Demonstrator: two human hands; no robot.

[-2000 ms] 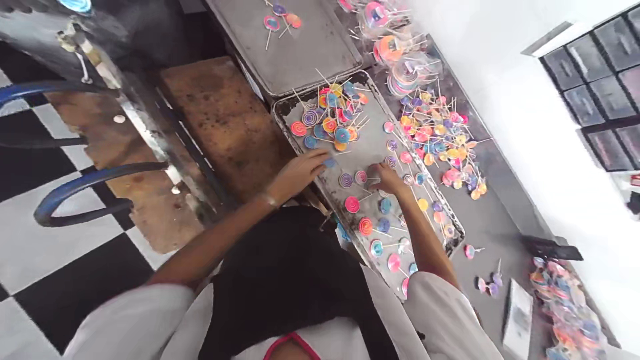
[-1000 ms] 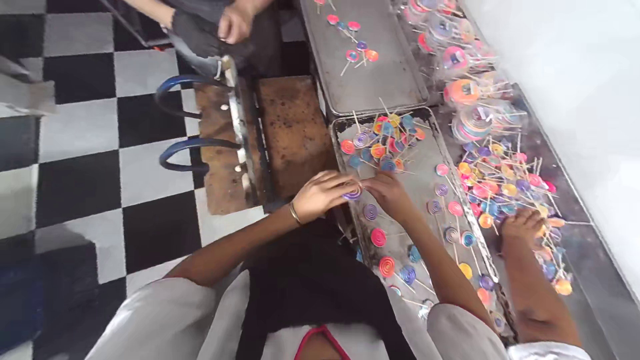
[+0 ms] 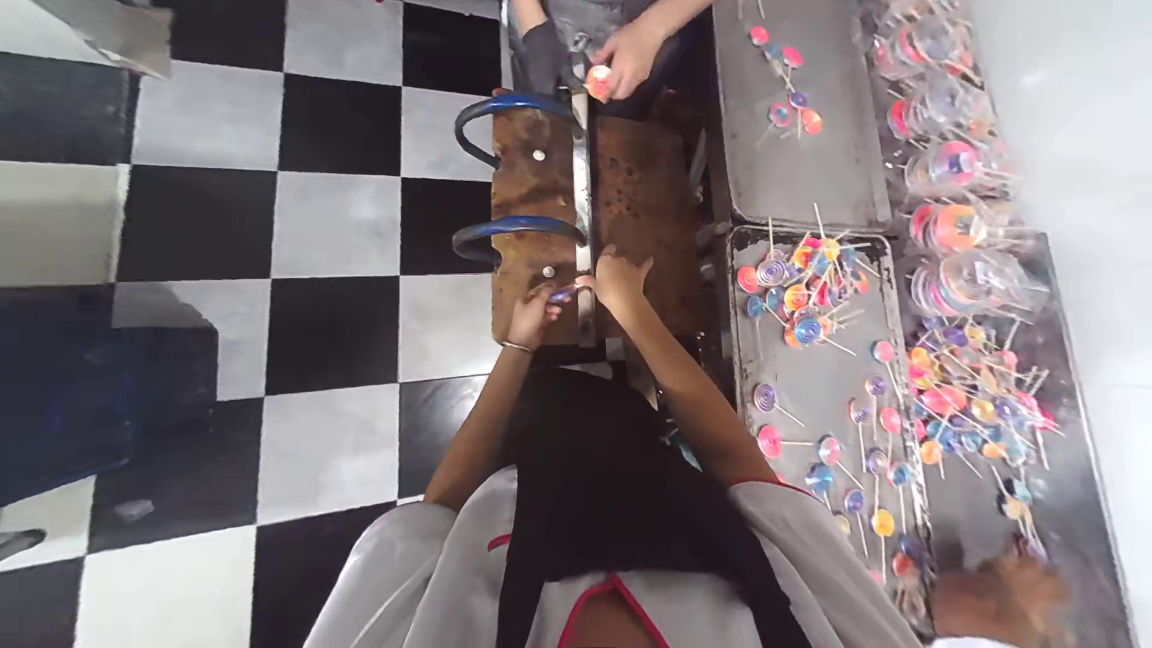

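Observation:
My left hand [image 3: 536, 310] holds a small purple lollipop [image 3: 562, 295] by its round candy, near the front end of a metal bar [image 3: 583, 184] on a worn wooden board [image 3: 643, 193]. Close on its right, my right hand [image 3: 619, 277] is at the stick side of the same lollipop, thumb toward it; whether its fingers grip the stick is hard to tell. On my right, a metal tray [image 3: 740, 360] carries a heap of coloured lollipops [image 3: 810, 288] and others spread apart.
Two blue hoops [image 3: 517, 225] arch over the board. A co-worker's hands [image 3: 630, 58] hold a lollipop at its far end. Another person's blurred hand [image 3: 1008, 598] is at lower right. Beyond my tray lie a lollipop pile [image 3: 976, 396], bagged lollipops [image 3: 954, 225] and a second tray [image 3: 747, 171].
Both my hands have moved left from the tray to the board, with a purple lollipop in the left. The view has swung left. The other person's hand at right has left the pile.

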